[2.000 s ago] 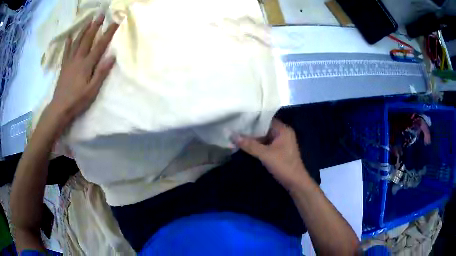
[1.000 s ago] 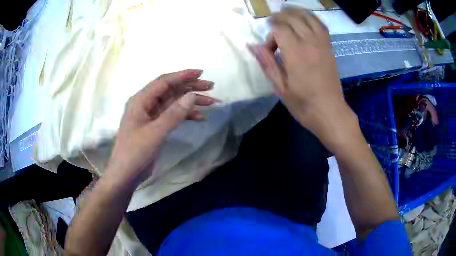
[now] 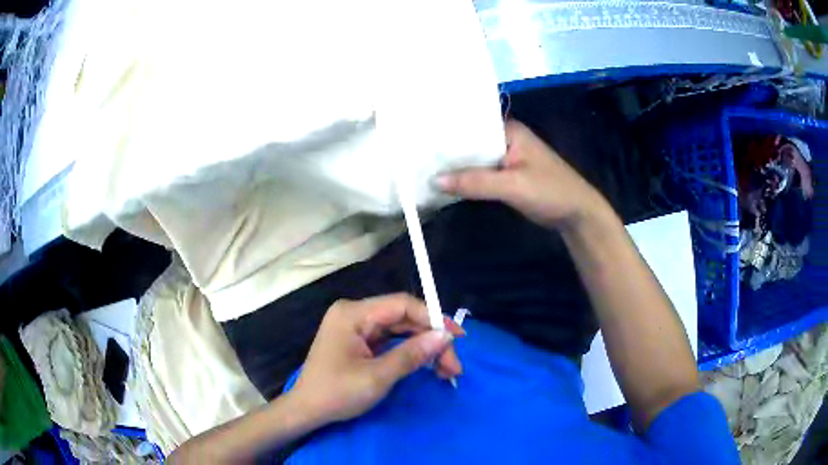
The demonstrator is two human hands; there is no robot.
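Observation:
A cream fabric panel [image 3: 272, 100] covers the table and hangs over its front edge onto my lap, washed out white by the lamp. A narrow white strip [image 3: 418, 254] runs from the fabric down to my lap. My left hand [image 3: 390, 350] pinches the lower part of the strip between thumb and fingers, and a short end sticks out past them. My right hand [image 3: 517, 177] holds the fabric's lower right edge, thumb on top and fingers partly hidden behind the cloth.
A ruler strip [image 3: 635, 18] lies along the table edge. A blue basket [image 3: 734, 227] with scraps stands at the right, beside a white sheet [image 3: 667, 250]. Cream pieces [image 3: 785, 400] lie lower right and others [image 3: 68, 372] lower left. Tangled white strips [image 3: 32, 82] hang at the left.
My left hand has moved down towards my lap and now holds the white strip. My right hand has come down from the table to the fabric's edge. The view has shifted lower.

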